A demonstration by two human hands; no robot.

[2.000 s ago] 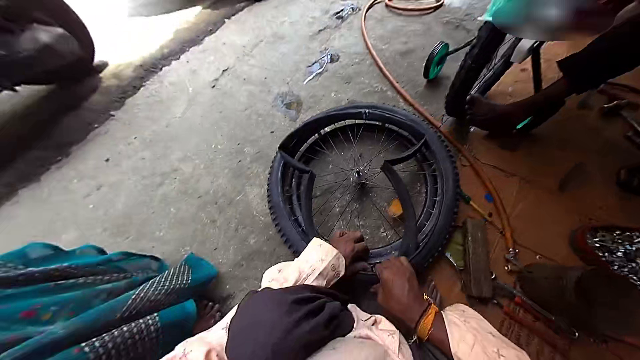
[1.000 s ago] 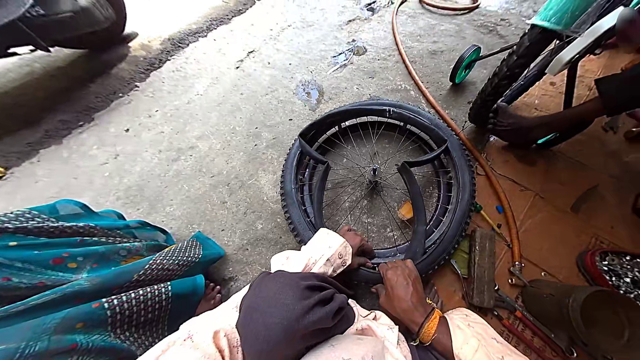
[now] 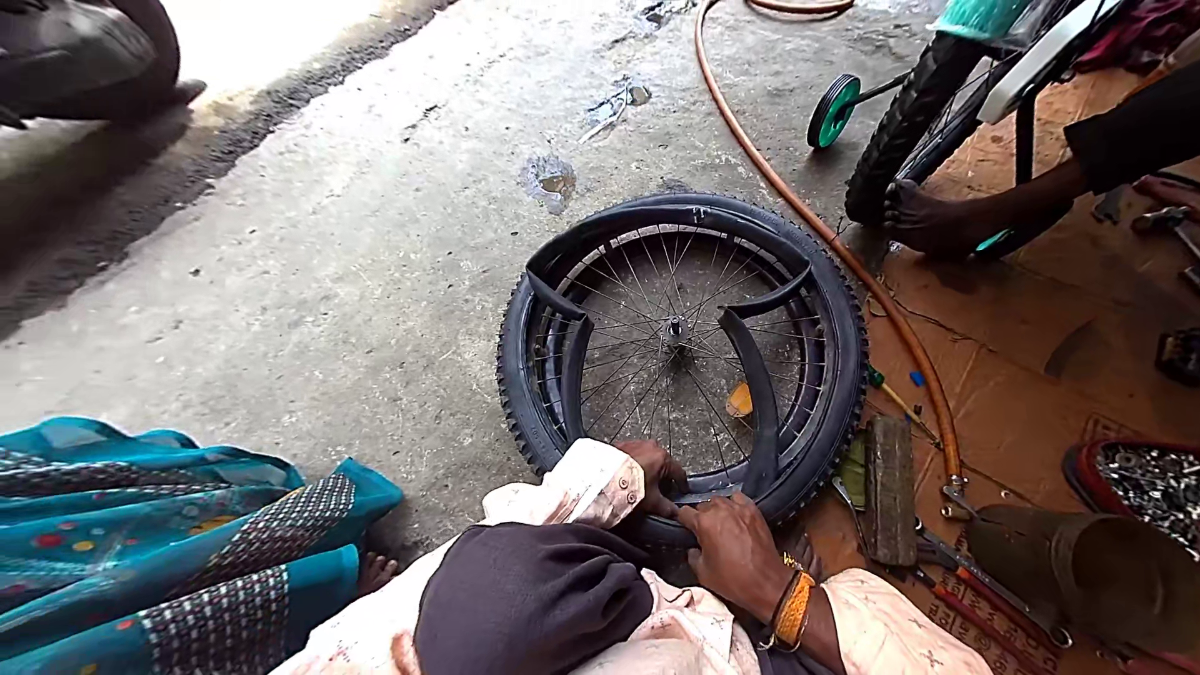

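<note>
A spoked bicycle wheel with a knobby black tyre point(image 3: 848, 375) lies flat on the concrete. A limp black inner tube point(image 3: 764, 384) is draped over it, folded inward on both sides, with part of it along the far rim. At the wheel's near edge my left hand point(image 3: 656, 473) grips the tyre and tube, its fingers partly hidden by the sleeve. Just to its right my right hand point(image 3: 736, 539) presses and grips the same near stretch of tyre, with an orange band on the wrist. An orange-yellow reflector point(image 3: 740, 400) shows among the spokes.
A brown hose point(image 3: 797, 202) curves past the wheel's right. Beyond it are a small bicycle's tyre point(image 3: 909, 122) and a person's bare foot point(image 3: 937, 220). Nearer lie a wooden block point(image 3: 891, 492), pliers-like tools, a metal can point(image 3: 1078, 562) and a tray of small parts point(image 3: 1148, 483). Teal cloth point(image 3: 187, 544) spreads at left.
Both hands stay at the wheel's near edge, with only slight shifts of the fingers. The wheel and tube look much the same.
</note>
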